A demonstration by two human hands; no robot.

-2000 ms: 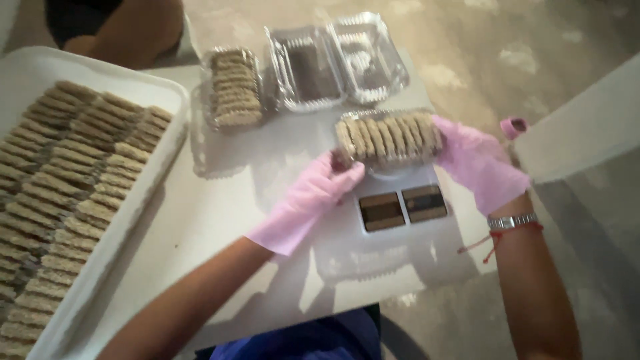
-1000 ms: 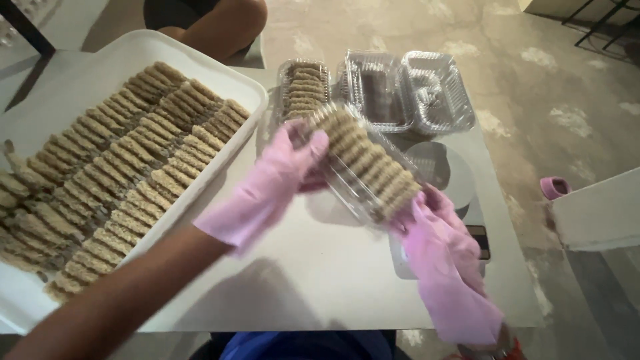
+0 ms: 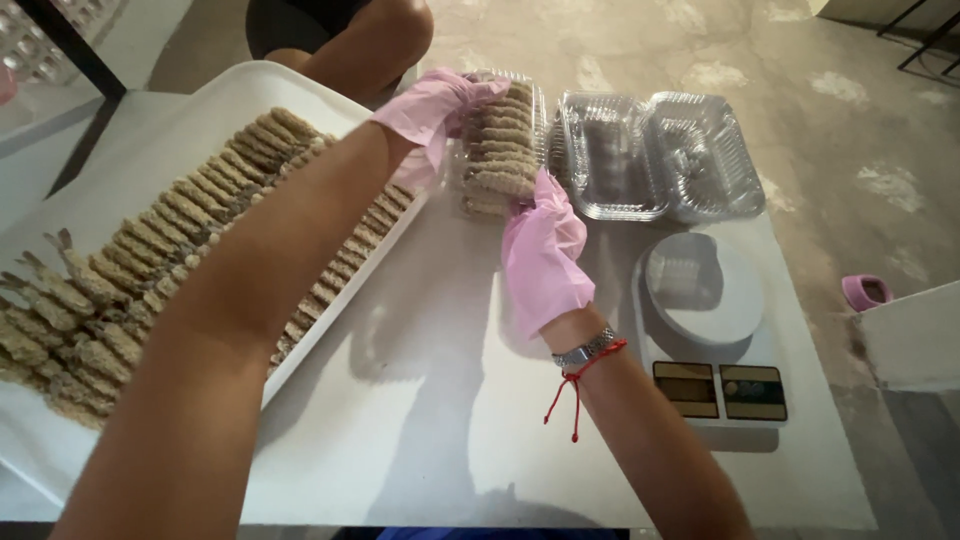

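Both my hands wear pink plastic gloves. My left hand (image 3: 450,112) grips the far left end of a clear plastic tray (image 3: 504,142) holding a row of breaded shrimp. At its near end my right hand (image 3: 547,259) has hold of the same tray. It sits over another filled tray (image 3: 484,205), whose near end shows below; whether they touch fully cannot be told. A large white tub (image 3: 337,300) with rows of breaded shrimp (image 3: 180,210) lies at the left, under my left forearm. The white kitchen scale (image 3: 705,289) stands at the right with nothing on its round plate.
Two open clear plastic containers (image 3: 611,157) (image 3: 705,154) stand side by side at the table's far right. Beyond the tub, a person's bent limb (image 3: 367,52) is near the far edge. A pink object (image 3: 866,292) is off the white table (image 3: 420,450), by a pale ledge.
The filled tray was over the scale two seconds ago. My hands have carried it left and away from me, onto or just above the other filled tray. The scale's plate is now uncovered.
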